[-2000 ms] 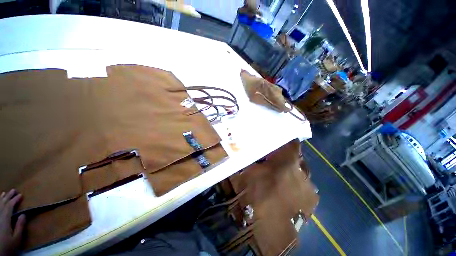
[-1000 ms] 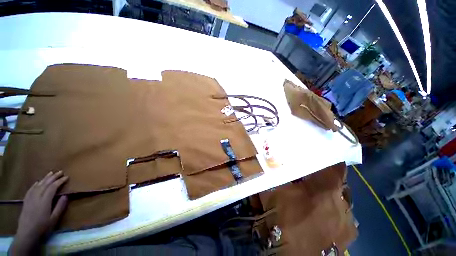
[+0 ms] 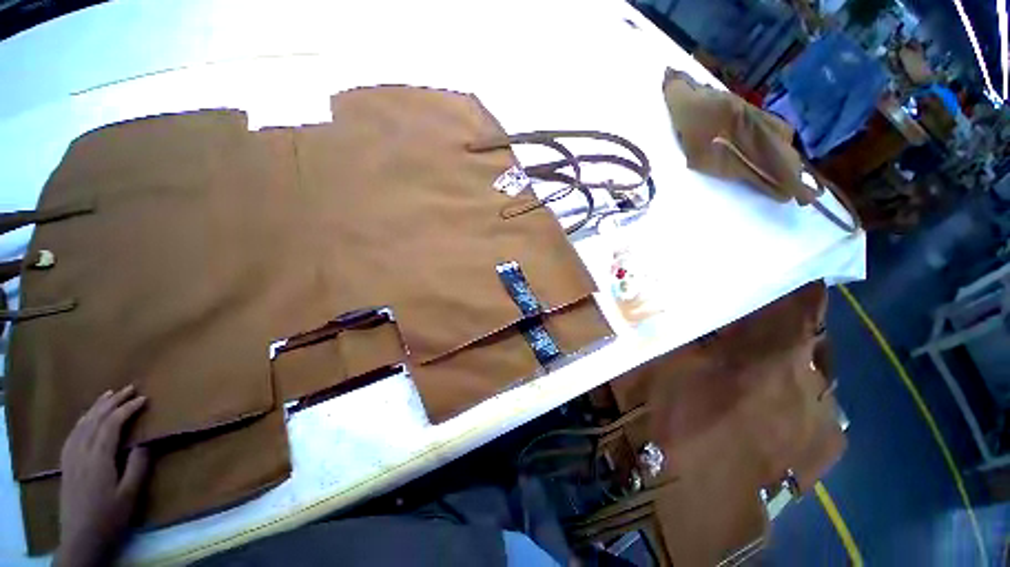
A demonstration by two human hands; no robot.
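Note:
My left hand [image 3: 102,460] lies palm down on the near left edge of a large brown bag body panel [image 3: 210,266], with its thumb beside the gap over the under layer [image 3: 222,478]. It grips nothing. The panel lies flat, with notches in its far and near edges. Brown handles [image 3: 620,144] loop off its right end, beside a small silvery patch [image 3: 512,181]. Other handles and a small gold fitting [image 3: 44,259] are at the left end. A black strip with pale marks [image 3: 529,313] crosses the near right flap. My right hand is not in view.
The white table [image 3: 399,42] has a small clear item with red marks [image 3: 622,277] right of the panel. Another brown piece with a handle [image 3: 731,133] lies at its far right. More brown panels [image 3: 742,410] hang or lie beyond the near edge, by a yellow floor line [image 3: 903,377].
The view has shifted, bringing the panel's left end and my whole left hand into the picture. The hand stays on the near left part of the panel.

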